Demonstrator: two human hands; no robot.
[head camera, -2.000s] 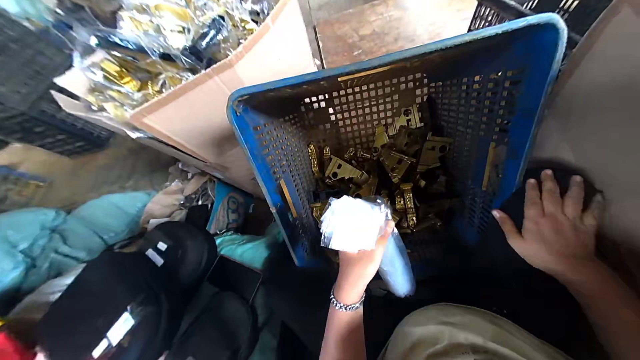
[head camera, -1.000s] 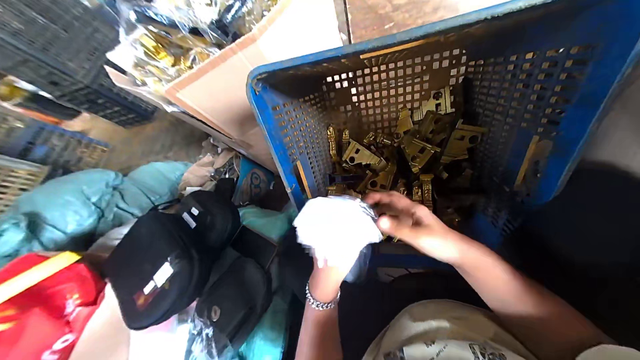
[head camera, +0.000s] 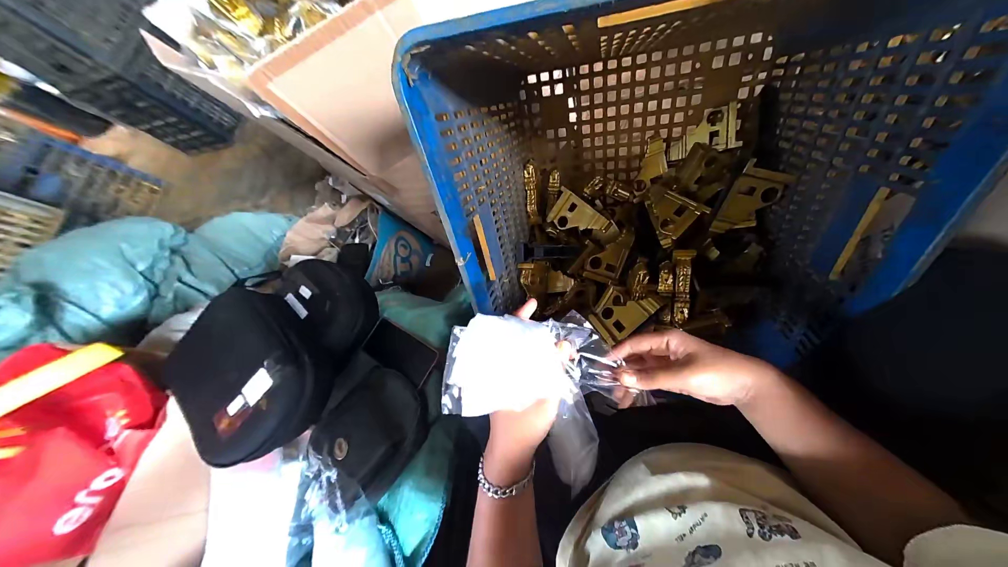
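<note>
My left hand (head camera: 524, 421), with a chain bracelet at the wrist, holds a white stack of what look like clear plastic bags (head camera: 504, 366) over the near left corner of a blue plastic crate (head camera: 433, 134). The fingers of my right hand (head camera: 681, 366) pinch the crinkled edge of a clear plastic bag (head camera: 591, 354) at the right side of the stack. Part of the plastic hangs down below my left hand. Inside the crate lie several gold-coloured metal brackets (head camera: 614, 311) with round holes, in a loose heap, along with narrow ornate gold pieces (head camera: 682, 283).
Left of the crate stands an open cardboard box (head camera: 339, 87) with wrapped gold parts. Black zip cases (head camera: 244, 378), a phone (head camera: 400, 350), teal sacks (head camera: 102, 268) and a red bag (head camera: 71, 449) lie at the left. Dark crates (head camera: 134, 71) stand at the upper left.
My right hand has come from beyond the crate's right side to the bags and now grips a clear one. The stack stays in my left hand. The view has shifted, showing more on the left.
</note>
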